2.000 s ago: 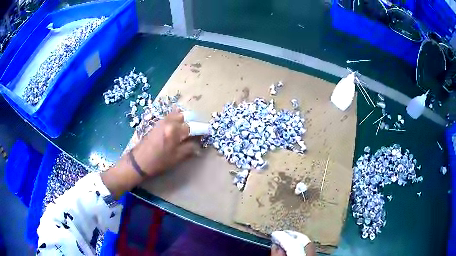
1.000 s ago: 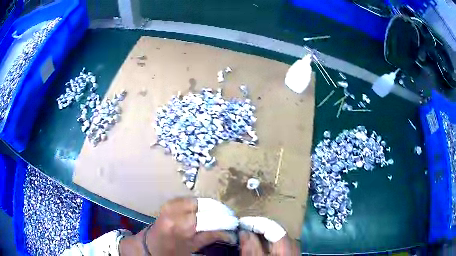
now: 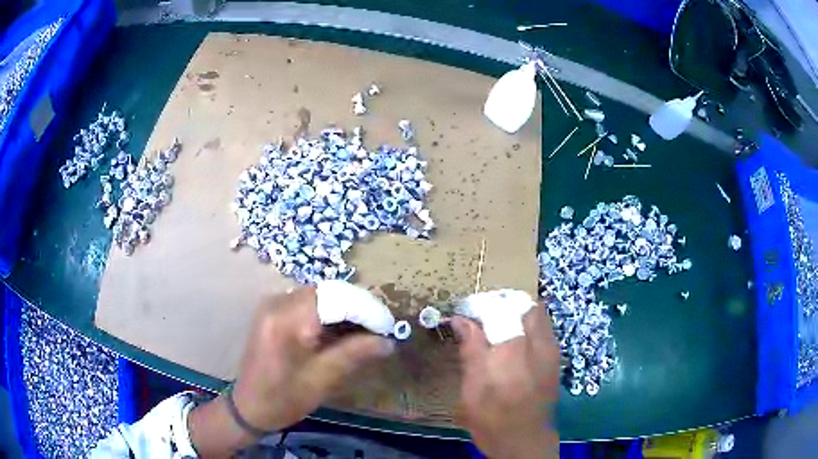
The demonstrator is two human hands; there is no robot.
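My left hand (image 3: 300, 357), with a white sleeve on a finger, pinches a small silvery ring-like piece (image 3: 403, 331) at its fingertips. My right hand (image 3: 509, 372), also with white finger sleeves, is just right of a whitish round cap (image 3: 430, 316) over the stained cardboard. Its fingertips are close together beside the cap; blur hides whether they grip the cap, its short stick or another small piece. The main heap of silvery stemmed pieces (image 3: 314, 202) lies on the cardboard (image 3: 193, 287) beyond my hands.
A straw-coloured stick (image 3: 482, 264) lies near my right hand. A large white bottle (image 3: 512, 99) stands at back right, a smaller one (image 3: 674, 116) farther right. Another silvery heap (image 3: 619, 242) lies on the green bench, small clusters (image 3: 139, 197) at left. Blue bins (image 3: 771, 278) flank the bench.
My hands have moved from the bench's front edge onto the cardboard and apart, near the cap. A ring-like piece now shows at my left fingertips. The whole view has shifted.
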